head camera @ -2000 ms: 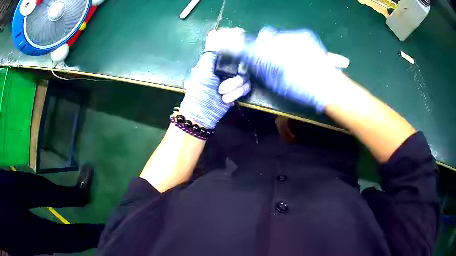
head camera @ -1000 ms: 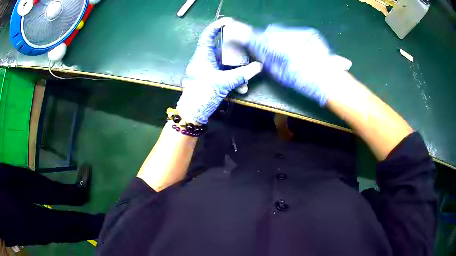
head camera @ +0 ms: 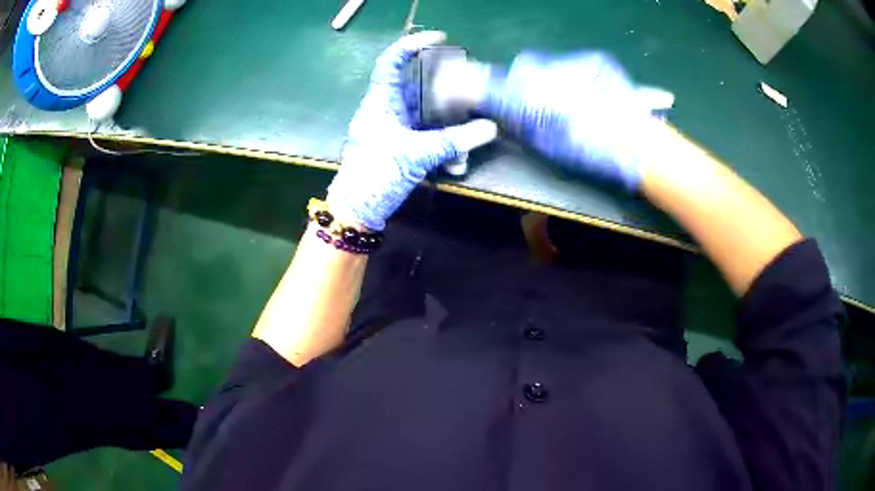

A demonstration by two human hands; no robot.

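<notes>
My left hand point(head camera: 389, 144), in a pale blue-white knit glove, holds a black power adapter point(head camera: 443, 107) at the bench's front edge, its broad face turned up. My right hand point(head camera: 576, 115), in the same kind of glove, is motion-blurred. Its fingers are closed, with the fingertips against the adapter's face. A white end, which looks like the brush handle point(head camera: 658, 99), sticks out on the right side of this fist. The tool's working end is hidden or blurred.
A blue and red fan point(head camera: 91, 43) stands at the upper left. A white stick point(head camera: 346, 13) lies on the green bench point(head camera: 240, 86). A whitish box-like object point(head camera: 775, 27) and a small white scrap point(head camera: 773, 94) are at the right. A person's dark-clothed leg point(head camera: 77, 393) shows at lower left.
My left hand has turned the adapter from edge-on to face-up and shifted slightly left. My right hand stays over it, blurred in every frame. The other person's leg has shifted.
</notes>
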